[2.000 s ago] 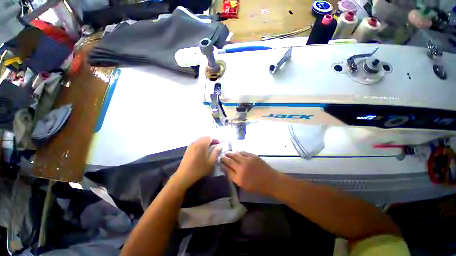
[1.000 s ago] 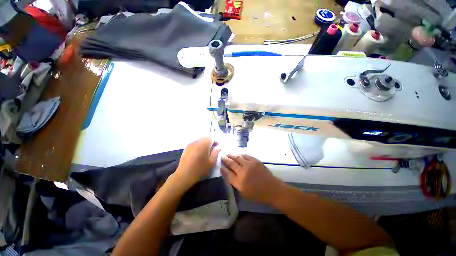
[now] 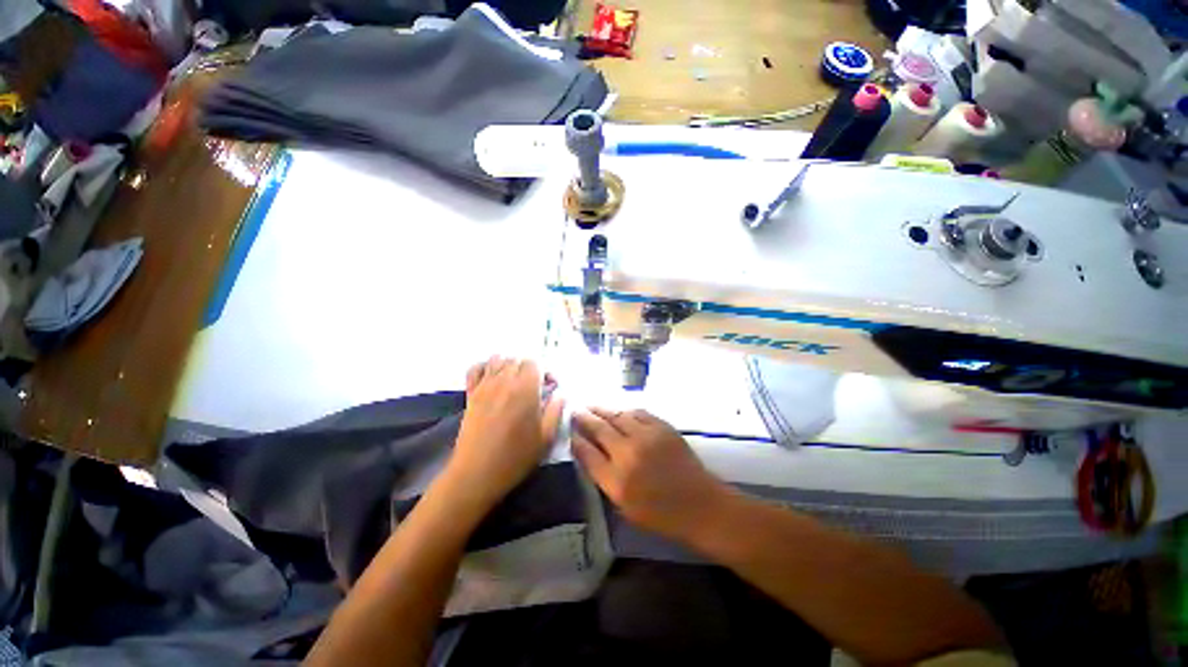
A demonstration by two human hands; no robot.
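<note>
A dark grey garment panel hangs over the table's front edge, left of and below the needle area. A pale pocket piece shows on it below my hands. My left hand is bare and presses its fingertips on the fabric just in front of the presser foot. My right hand is bare, close on the right, with fingertips at the same pale fabric edge. Glare hides the exact grip and the needle point. The white sewing machine has "JACK" lettering.
A stack of dark grey cut panels lies behind, left of the machine head. Thread cones stand behind the machine. A pale folded piece lies under the arm. Red-orange loops are at the right end. Grey cloth is heaped lower left.
The view has shifted, so the machine sits lower and further right. My left hand's fingers now lie flatter and slightly apart from my right hand. The panel has bunched a little more at left.
</note>
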